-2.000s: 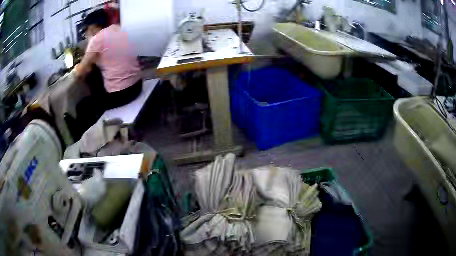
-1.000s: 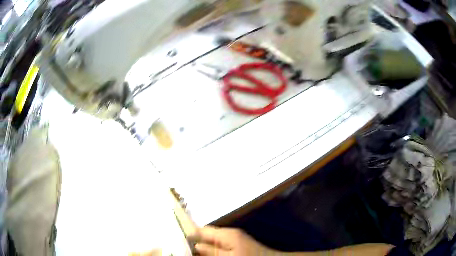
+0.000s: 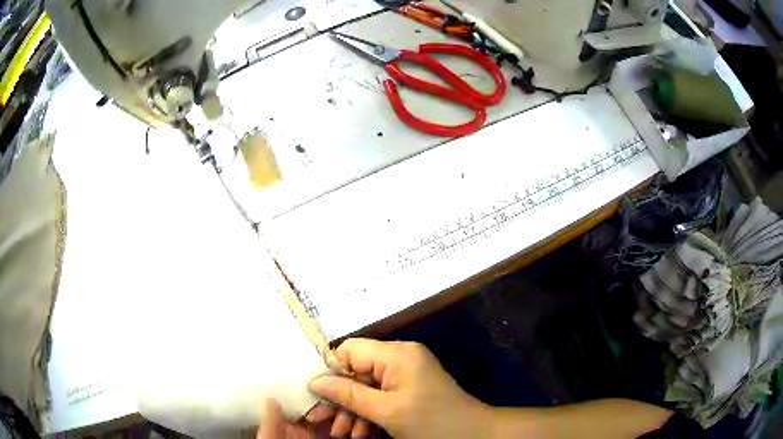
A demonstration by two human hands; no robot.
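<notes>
A pale cloth panel (image 3: pixel 172 283), washed out under the lamp, lies across the table from the sewing machine's needle area (image 3: pixel 202 146) to the front edge. My right hand (image 3: pixel 378 390) pinches the panel's narrow tan seam edge (image 3: pixel 302 317) at its near corner, off the table's front edge. My left hand (image 3: pixel 279 422) is mostly cut off by the bottom edge; fingers show at the cloth beside my right hand, and their grip is unclear. A tan-beige panel (image 3: pixel 26 257) with a curved edge lies at the far left.
Red-handled scissors (image 3: pixel 446 90) and orange-handled snips (image 3: pixel 438 19) lie on the machine bed. A printed ruler (image 3: pixel 515 206) runs along the table front. A white box (image 3: pixel 665 137) holds a green thread cone (image 3: pixel 700 96). Tied cloth bundles (image 3: pixel 704 291) sit below right.
Since one second ago the view has steadied and shifted, and the machine sits higher in it. My right hand still holds the cloth edge, and its fingers are now clearly pinched. More of my left fingers shows.
</notes>
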